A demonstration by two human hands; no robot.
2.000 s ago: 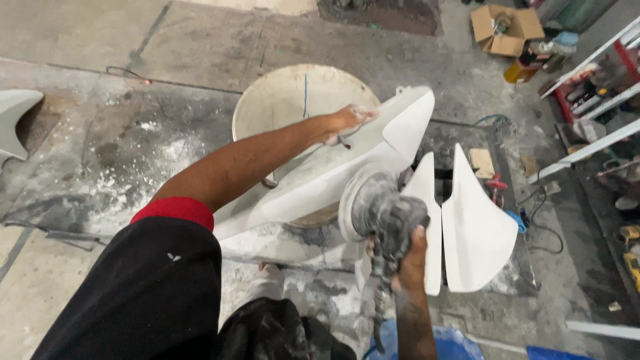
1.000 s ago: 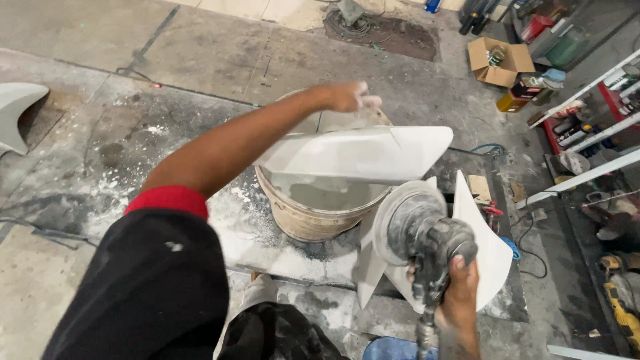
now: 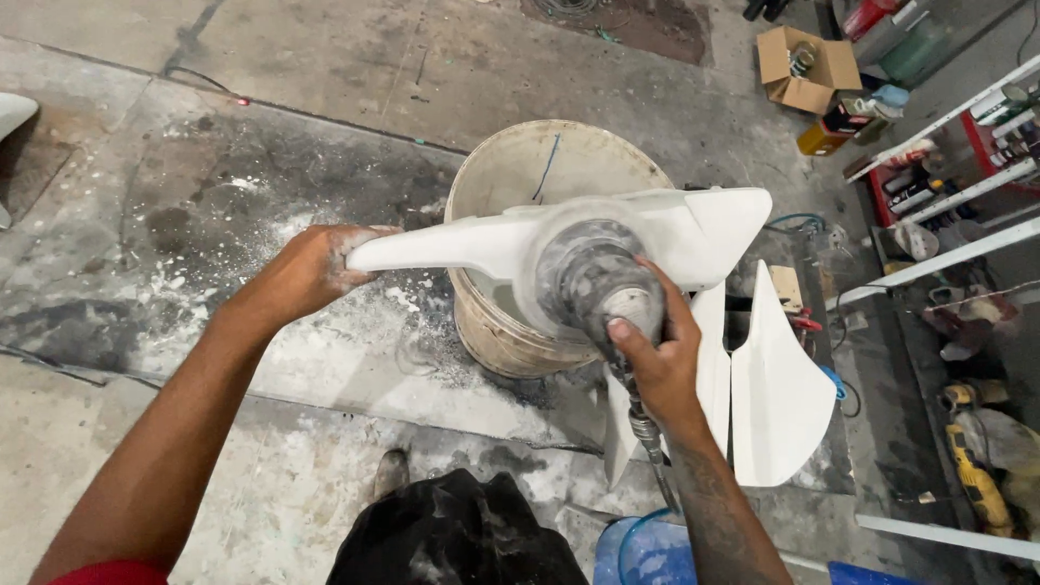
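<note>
A long white molded panel lies across the rim of a round, dirty plastic bucket. At the panel's narrow left end, my left hand grips it, dusted with white powder. My right hand is closed around a pneumatic orbital sander, whose blurred round pad is over the middle of the panel and hides part of it. An air hose fitting runs down from the sander beside my right forearm. Other white panels rest just to the right, below the bucket's rim.
An open cardboard box and cans stand at the upper right. Metal shelving bars run along the right side, with a yellow power tool behind. A blue container is near my legs. White dust covers the floor.
My left hand, raised open over the panel one second ago, now holds its left end. The panel has shifted on the bucket, and the sander, beside it earlier, is now over its middle.
</note>
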